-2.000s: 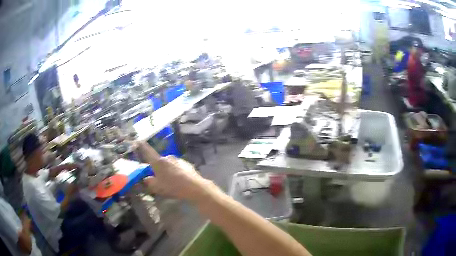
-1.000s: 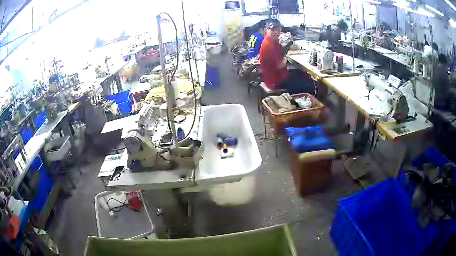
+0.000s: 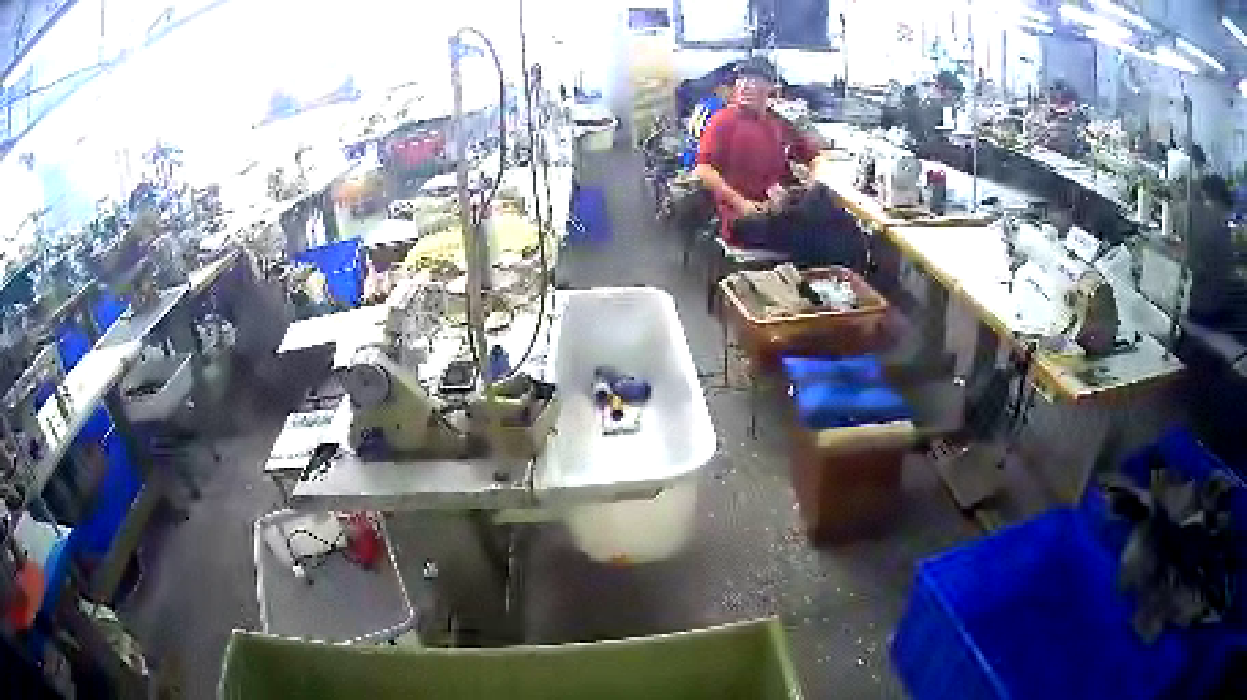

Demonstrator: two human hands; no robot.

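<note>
Neither of my hands is in the picture. A green tub truck [image 3: 513, 670] lies nearest in front of me, cut off by the bottom edge; only its far wall and part of its inside show. Beyond it a white tub [image 3: 691, 445] stands beside a sewing table and holds a few small dark and light items. A sewing machine [image 3: 383, 397] sits on the near end of that table.
A grey bin [image 3: 328, 609] stands below the table. Blue bins [image 3: 1005, 602] are at lower right, one with dark cloth. An orange-brown crate [image 3: 807, 328] holds cloth; a brown box with blue cloth [image 3: 851, 479] stands nearer. A person in red [image 3: 745, 157] sits by the aisle.
My pointing arm, seen two seconds ago, has left the picture. The view has swung right. Since one second ago, the seated person has turned towards me and lowered their hands.
</note>
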